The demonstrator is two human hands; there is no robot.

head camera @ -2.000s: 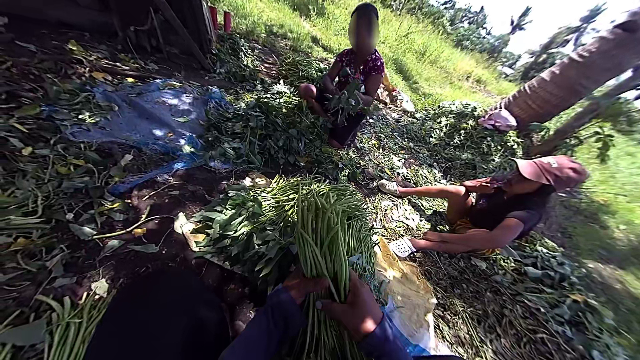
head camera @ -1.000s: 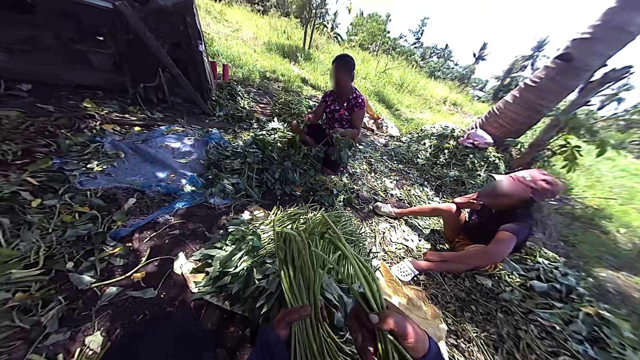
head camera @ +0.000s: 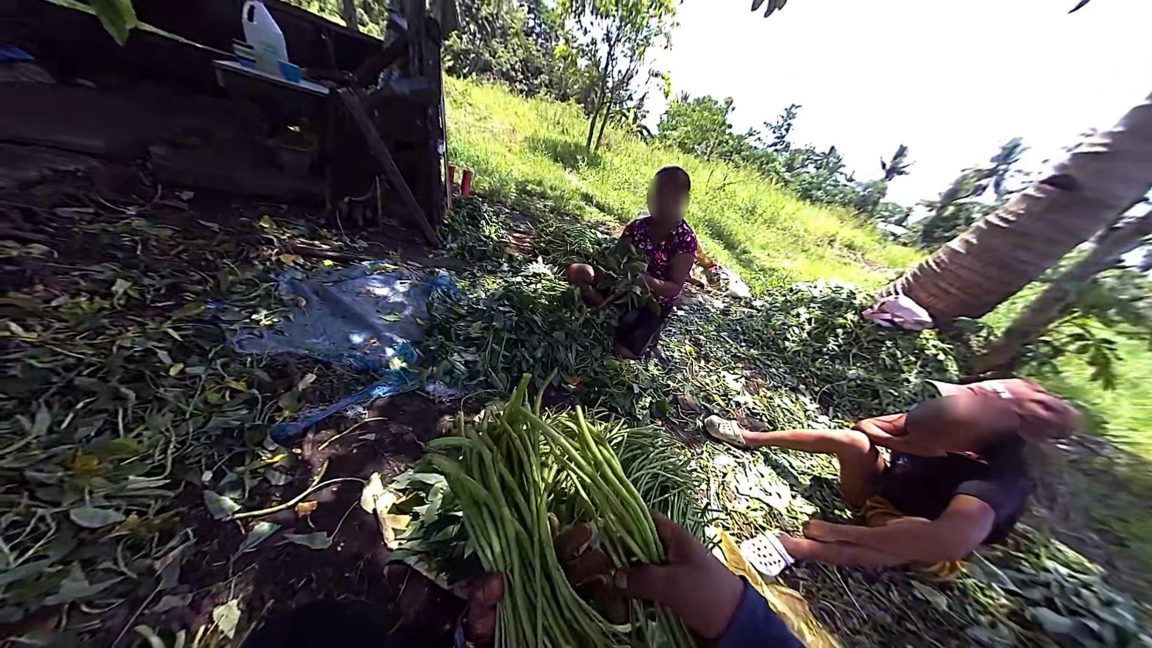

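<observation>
A large bundle of long green stalks [head camera: 513,504] rises upright at the bottom centre, between my hands. My left hand [head camera: 484,598] grips its left side and is mostly hidden behind the stalks. On the other side my right hand [head camera: 679,576] is closed round a part of the bundle, its thumb across the front. Just beyond lies a pile of more green stalks [head camera: 661,468] with leafy tops, on the ground. A yellowish sack [head camera: 778,607] shows beside my right sleeve.
One person [head camera: 661,247] crouches ahead, holding leafy greens. Another person [head camera: 954,486] sits at right, legs stretched toward the pile. A blue plastic sheet [head camera: 351,310] lies at left. A leaning trunk [head camera: 1017,225] stands at right, a dark wooden structure [head camera: 387,135] at upper left.
The bundle was in one upright bunch two seconds ago, then parted into two portions between my hands; the portions are now closer together. The view has tilted up.
</observation>
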